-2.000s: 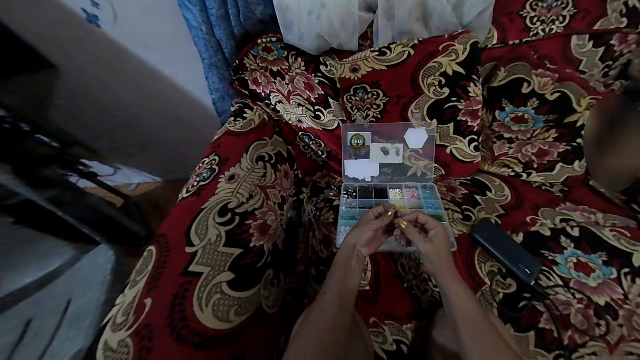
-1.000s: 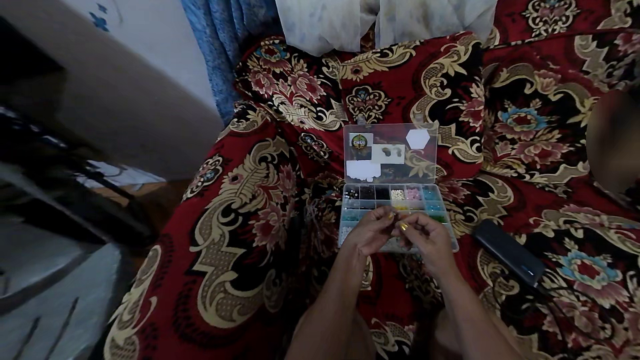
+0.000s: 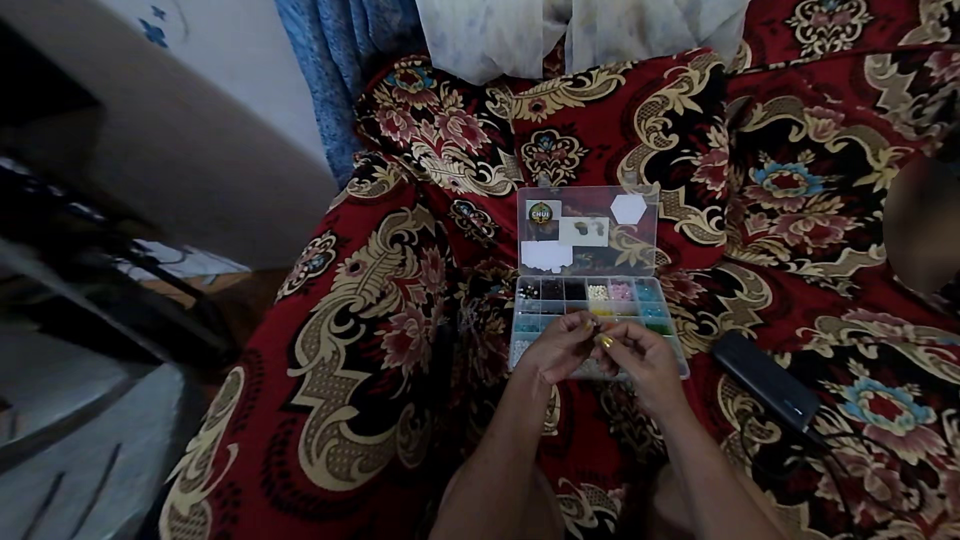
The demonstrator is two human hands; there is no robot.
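A clear plastic compartment box of beads lies with its lid raised behind it. White beads, pink beads, dark beads and blue-green beads fill separate compartments. Over the front of the box, my left hand and my right hand meet with fingertips close together. The fingers of each are bent and pinched. Whatever is between them is too small and dark to tell. Nails with yellow polish show on both hands. The compartments under the hands are partly hidden.
A sofa with a red floral cover surrounds the box. To the right lies a black power bank with a cable. Curtains hang at the back. A grey plastic chair stands at the left. A blurred round shape is at the right edge.
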